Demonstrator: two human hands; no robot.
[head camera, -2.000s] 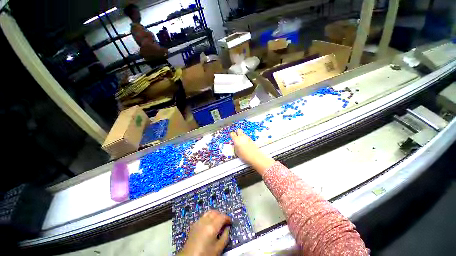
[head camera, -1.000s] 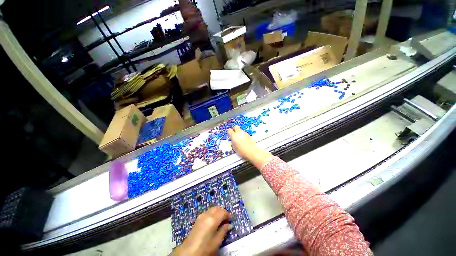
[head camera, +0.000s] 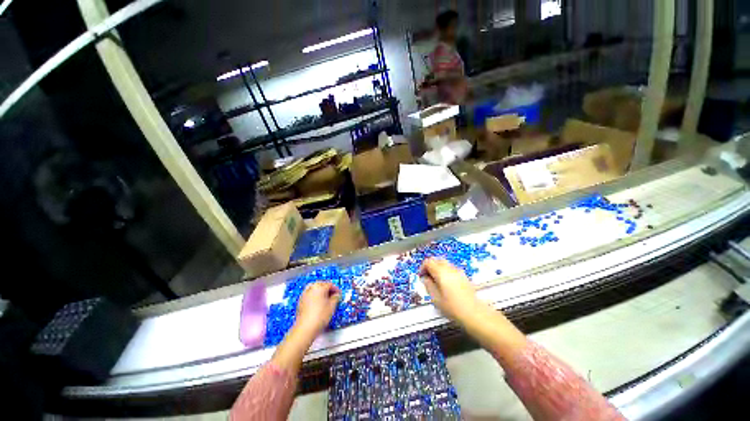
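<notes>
My left hand (head camera: 316, 305) is over the pile of blue components (head camera: 284, 303) on the white shelf, fingers bent down; any piece in it is too small to tell. My right hand (head camera: 444, 284) is at the right part of the heap, among blue and red-brown components (head camera: 372, 298); whether it pinches a piece cannot be seen. The circuit board panel (head camera: 393, 381) lies nearest me, below the rail, cut off by the lower edge, with no hand on it.
A pink bin (head camera: 253, 316) stands left of the blue pile. Stacked panels (head camera: 72, 335) are at the far left. The conveyor rail (head camera: 526, 289) runs between shelf and panel. Cartons (head camera: 273, 238) and a blue box (head camera: 395, 224) stand behind the shelf. A person (head camera: 446, 66) is in the background.
My left hand has moved from the panel up to the blue pile. My right hand remains at the heap. The view has shifted, so the scene sits lower and farther right.
</notes>
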